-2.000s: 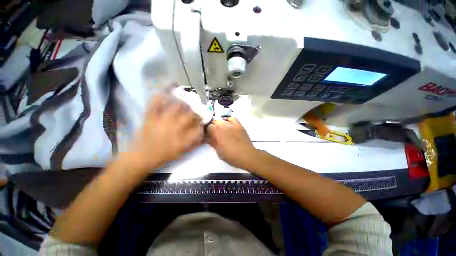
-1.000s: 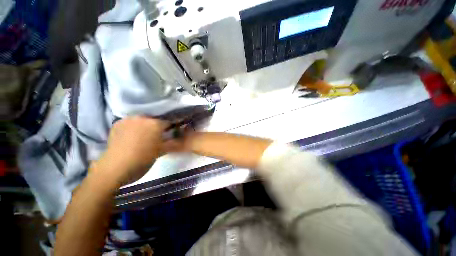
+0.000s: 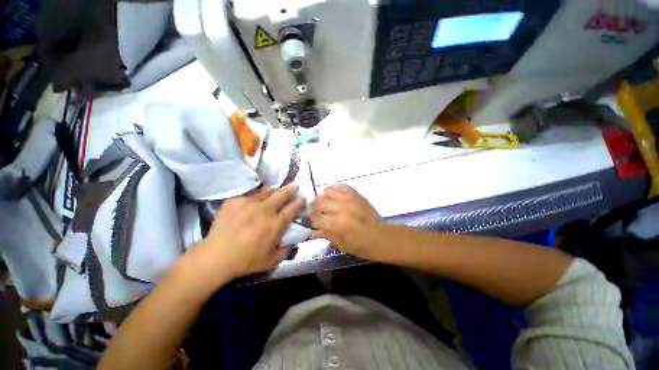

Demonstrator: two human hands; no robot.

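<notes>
The striped fabric panel (image 3: 144, 217) lies bunched on the table left of the needle, pale with dark stripes. A narrow part of it with a dark stripe (image 3: 293, 165) runs from the presser foot (image 3: 298, 132) toward me. My left hand (image 3: 253, 227) lies on the fabric near the table's front edge, fingers pressing its folds. My right hand (image 3: 342, 219) is beside it, fingers closed on the fabric's right edge. An orange-brown patch (image 3: 245, 135) shows left of the presser foot.
The sewing machine head (image 3: 339, 65) with a lit screen (image 3: 477, 30) stands across the back. Yellow thread snips (image 3: 491, 139) lie right of the needle. A dark grey device (image 3: 563, 117) and a red item (image 3: 623, 152) are at the right. Dark fabric (image 3: 79, 43) lies at back left.
The fabric has been pulled toward me and now lies bunched at the left, uncovering the table behind it. My hands, crossed close together one second ago, now lie side by side.
</notes>
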